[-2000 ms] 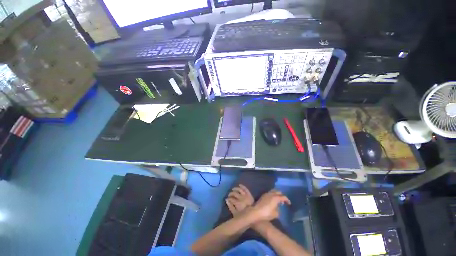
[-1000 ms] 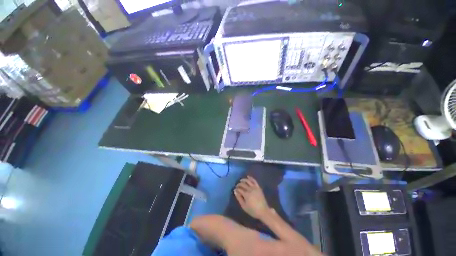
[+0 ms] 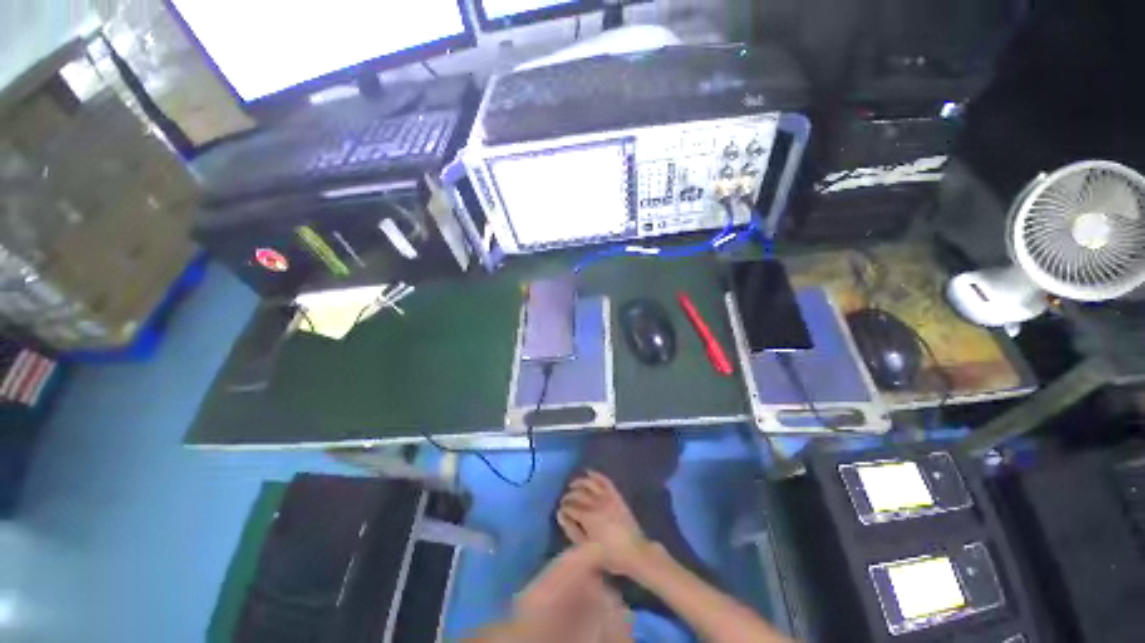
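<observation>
My right hand (image 3: 599, 518) rests over my lap with fingers loosely spread, holding nothing visible. My left hand (image 3: 575, 588) is blurred against my right wrist; its fingers are not clear. Both are below the bench edge, away from the phones. A mauve smartphone (image 3: 550, 320) lies on the left blue-violet coupling plate (image 3: 588, 364), a black cable at its near end. A dark smartphone (image 3: 768, 308) lies on the right coupling plate (image 3: 829, 358), also cabled. A black mouse (image 3: 648, 332) and a red pen (image 3: 706, 334) lie between the plates.
A tester (image 3: 703, 170) with blue cables stands behind the plates. A computer case (image 3: 339, 239) and pale paper (image 3: 337, 310) are at left. A second mouse (image 3: 885, 348) and white fan (image 3: 1090, 231) are at right. A phone tray (image 3: 822, 528) holds lit phones at lower right; another black tray (image 3: 308, 553) is lower left.
My left forearm has swung back from across my lap, bringing my left hand to my right wrist. The view has shifted; the phones stay on their plates.
</observation>
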